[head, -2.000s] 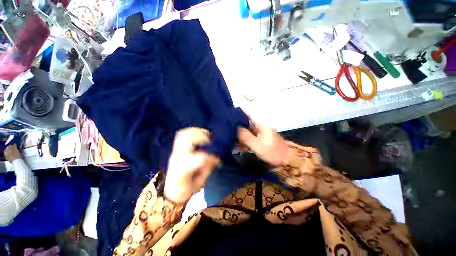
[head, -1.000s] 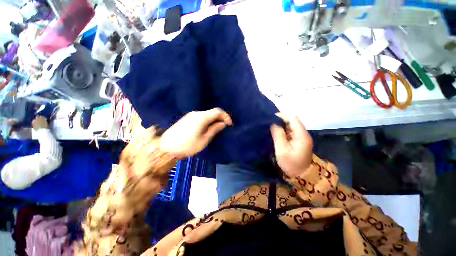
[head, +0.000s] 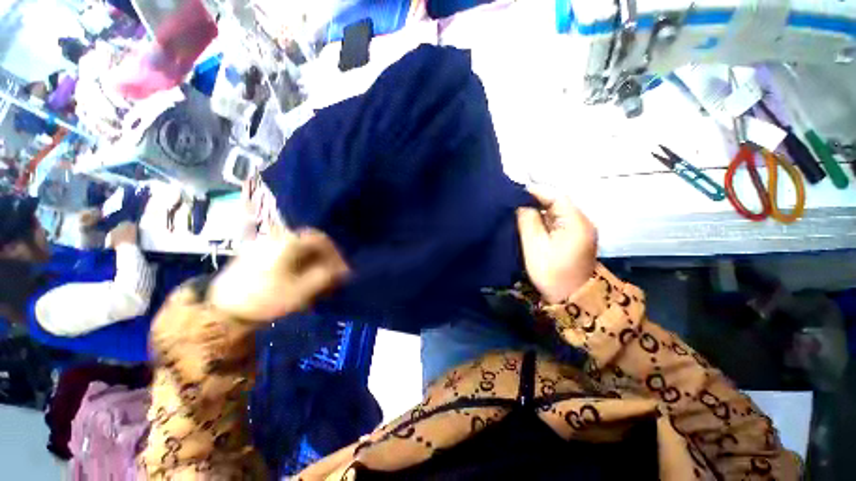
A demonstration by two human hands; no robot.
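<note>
A navy garment (head: 404,178) lies spread over the white table and hangs over its front edge towards my lap. My right hand (head: 561,246) pinches the garment's right edge between thumb and fingers. My left hand (head: 286,274) is blurred at the garment's lower left edge, fingers curled; whether it grips the cloth cannot be told. The sewing machine's needle area (head: 627,80) is at the upper right, with no cloth under it.
Teal snips (head: 695,176) and red-and-orange scissors (head: 765,183) lie on the table at right, near green and black sticks. A phone (head: 356,46) lies at the back. A blue crate (head: 338,349) with navy cloth is below left. Another person's sleeve (head: 99,299) is at far left.
My left hand has moved left and down to the garment's lower left edge. My right hand stays on the right edge. The cloth is spread wider, and the view has shifted left.
</note>
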